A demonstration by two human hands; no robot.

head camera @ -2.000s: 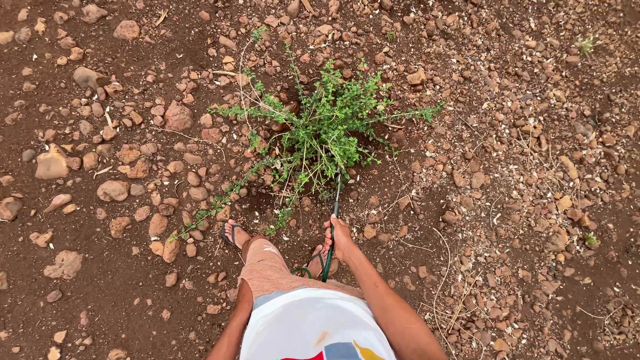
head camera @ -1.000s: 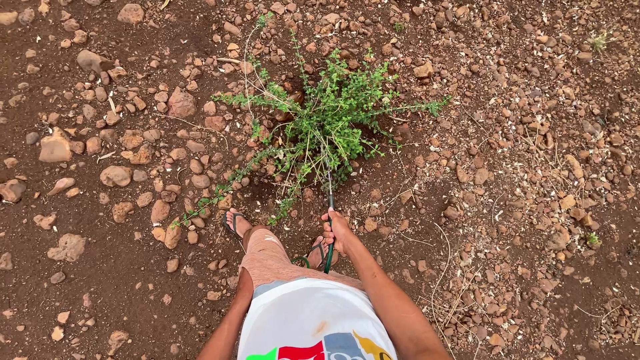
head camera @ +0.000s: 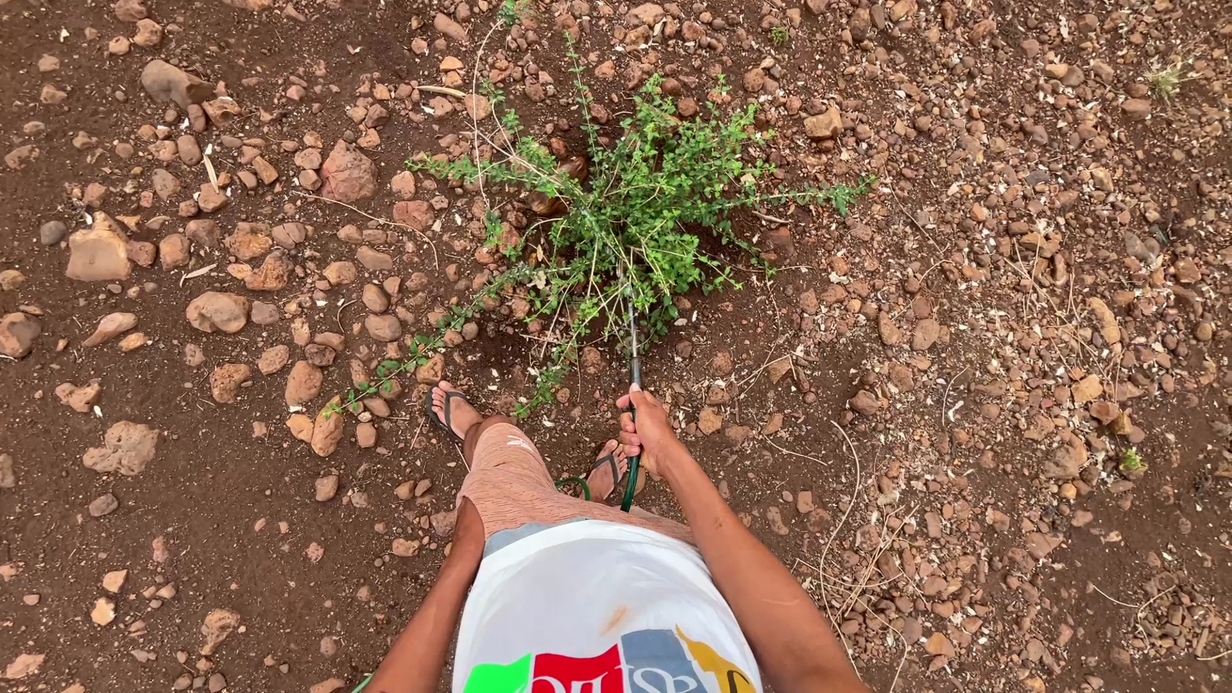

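My right hand is closed around the dark handle of a thin metal rod or wand. Its far end goes in among the leaves of a low green shrub, where the tip is hidden. From the bottom of the handle a green hose runs down toward my body, and a loop of it shows beside my right foot. Only my left arm is visible, bent at my side; the left hand is hidden behind my shorts and shirt.
Reddish-brown soil strewn with stones surrounds my feet, which are in flip-flops. Larger rocks lie at the left, with denser gravel at the right. Dry stems lie right of my arm. A long shrub branch trails near my left foot.
The rod's handle has shifted slightly relative to the shrub, with my right hand still around it. The view has moved a little.
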